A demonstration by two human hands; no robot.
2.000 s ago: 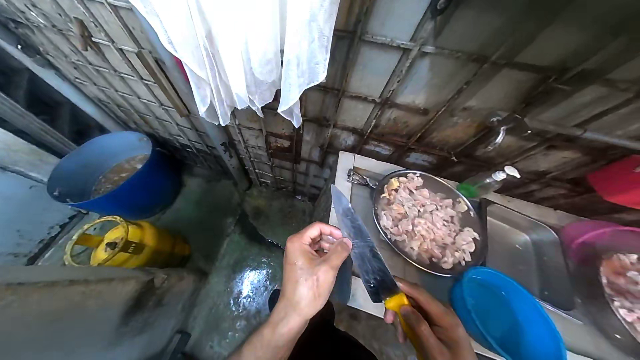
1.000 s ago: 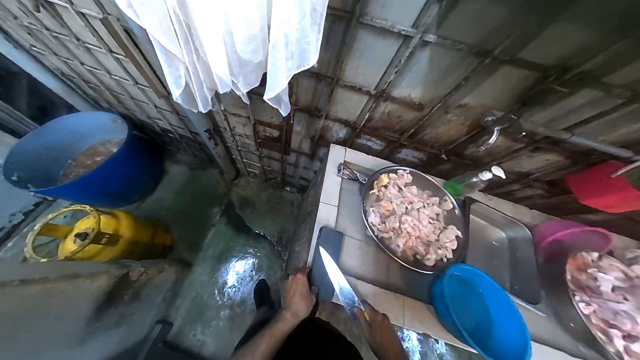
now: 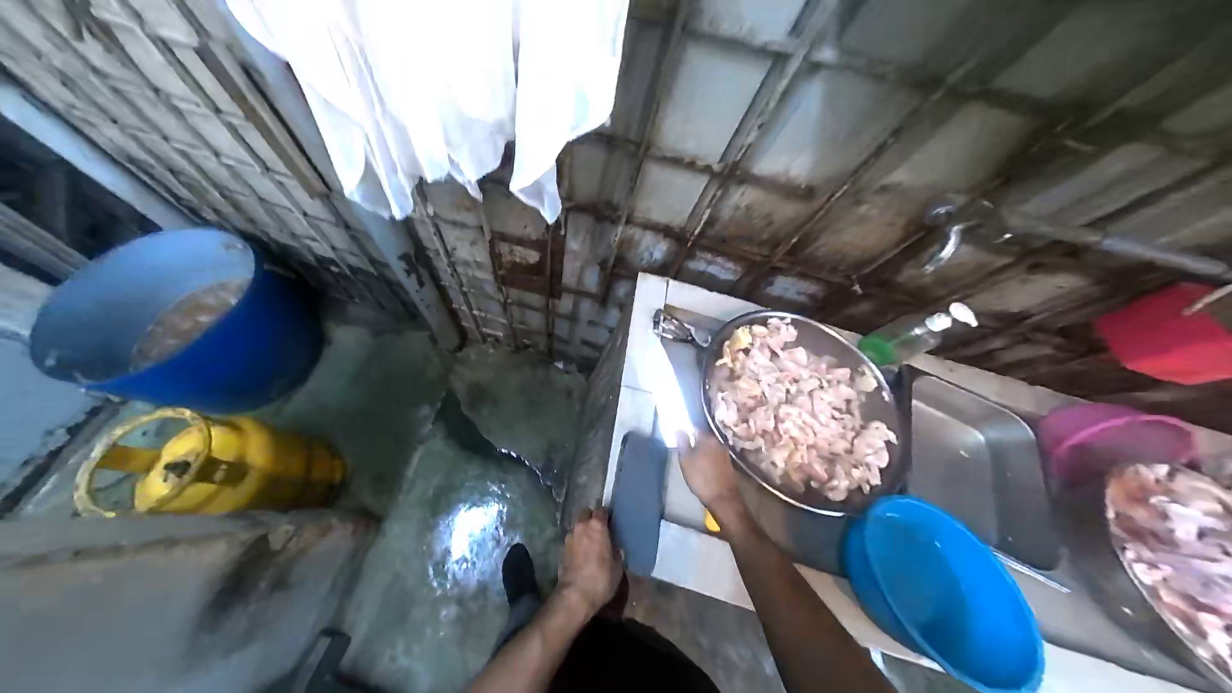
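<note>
My left hand (image 3: 589,560) is at the front corner of the counter, against the left edge of a grey cutting board (image 3: 637,500); its fingertips are hard to make out. My right hand (image 3: 710,472) reaches over the counter between the board and a round metal pan (image 3: 900,452) of cut raw meat (image 3: 804,404). By its fingers lies a bright, glaring strip, seemingly the knife blade (image 3: 671,390), pointing away from me. A bit of the yellow knife handle (image 3: 712,522) shows beside my right wrist. Whether the fingers grip the knife is unclear.
Right of the pan are a blue plastic basin (image 3: 948,592), a steel sink (image 3: 982,462), a pink basin (image 3: 1116,438) and more meat (image 3: 1179,539). A bottle (image 3: 914,339) stands behind. At left are a blue tub (image 3: 231,346) and a yellow gas cylinder (image 3: 250,462) on wet floor.
My right hand has moved forward over the counter beside the pan. My left hand, near the knife blade two seconds ago, has come down to the edge of the cutting board.
</note>
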